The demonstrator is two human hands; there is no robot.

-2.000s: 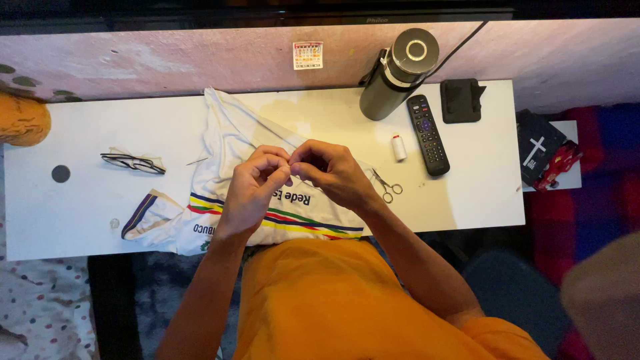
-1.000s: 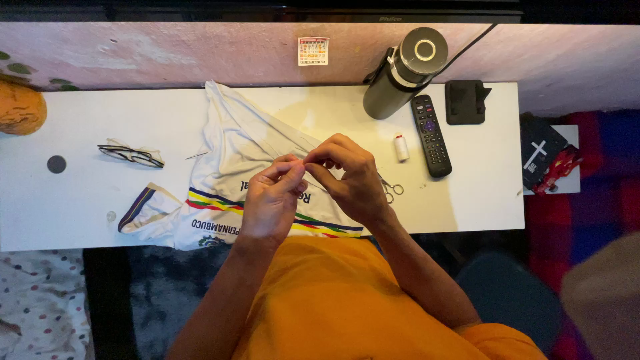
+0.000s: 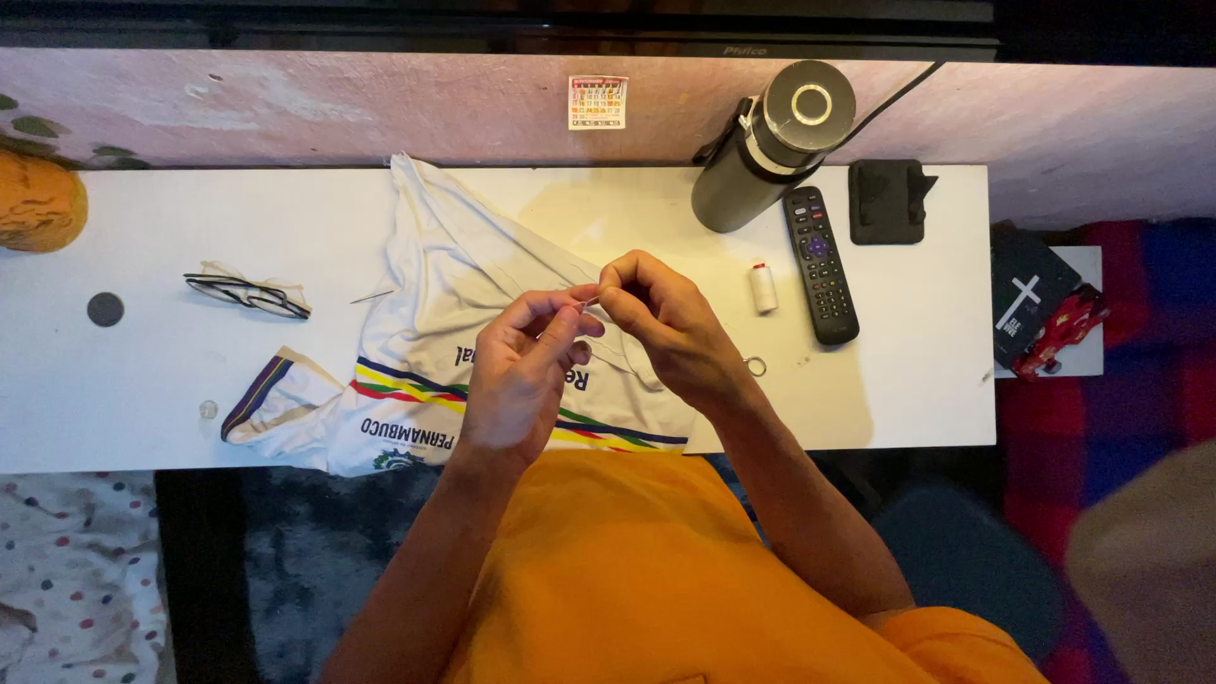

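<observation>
My left hand and my right hand meet fingertip to fingertip above a white printed shirt with coloured stripes. Between their pinched fingers runs a thin pale strand that looks like thread; whether a needle is there too cannot be made out. A spool of white thread stands or lies right of my right hand. One finger ring of the scissors shows beside my right wrist, the rest being hidden. At the shirt's left edge lies a thin needle-like pin.
On the white table are a remote control, a dark thermos bottle, a black stand, eyeglasses and a dark disc. An orange rounded object is at the far left. A screen's edge overhangs the back.
Both hands remain together over the shirt, with the fingers slightly shifted. The scissors, seen whole two seconds ago, are now mostly covered by my right hand and wrist.
</observation>
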